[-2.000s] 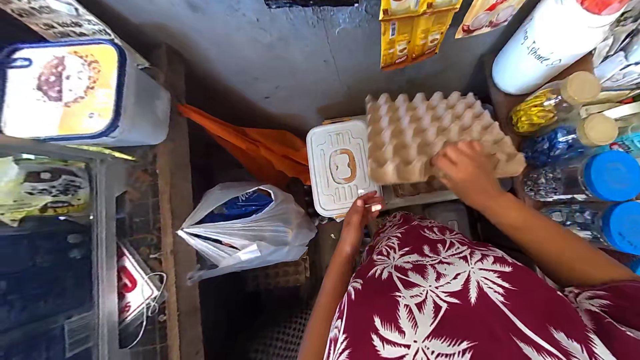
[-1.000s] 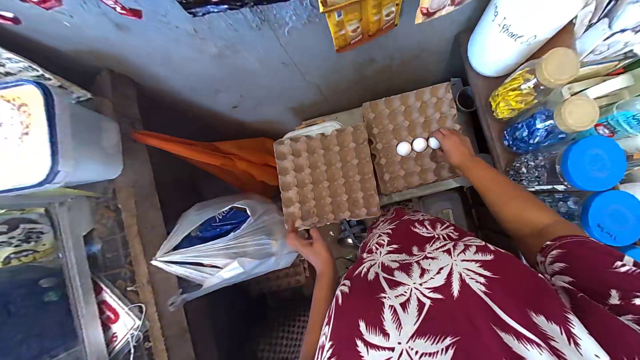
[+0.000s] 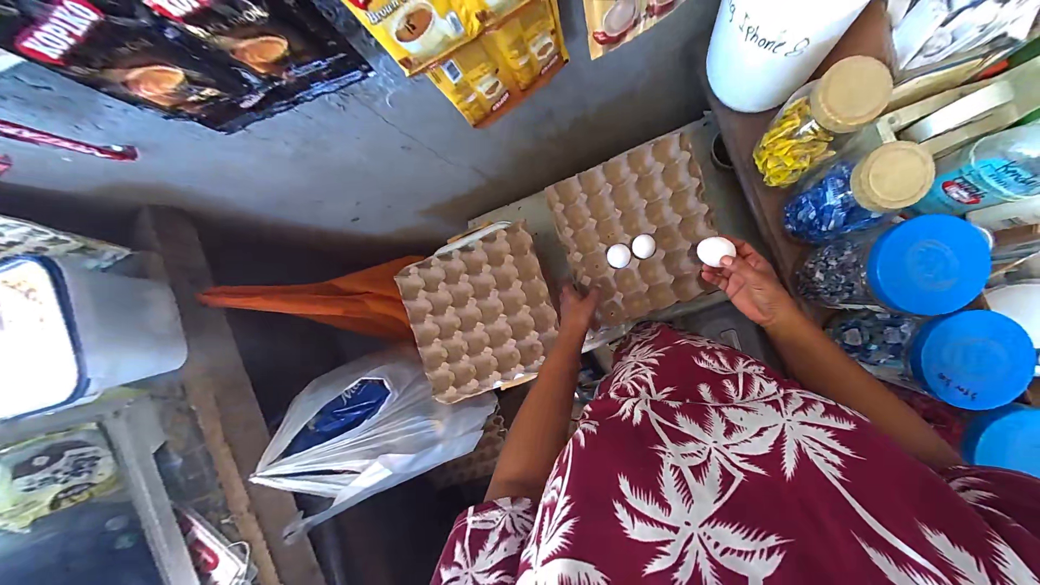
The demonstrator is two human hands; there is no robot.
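Between the thumb and fingers of my right hand is a white egg, raised at the right edge of a pulp egg tray. Two more white eggs rest side by side in that tray. My left hand is at the tray's lower left edge; its fingertips are partly hidden, so its grip cannot be told. To the left, a second pulp egg tray with no eggs showing lies over a light-lidded container.
Lidded jars of wrapped items and a white tub line the right side. Coffee sachets hang on the wall. A white plastic bag, an orange cloth and a wooden beam are at left.
The tray held by my right hand two seconds ago now lies at left over the container. One of three eggs in the right tray is now in my right hand. My left hand has moved to that tray.
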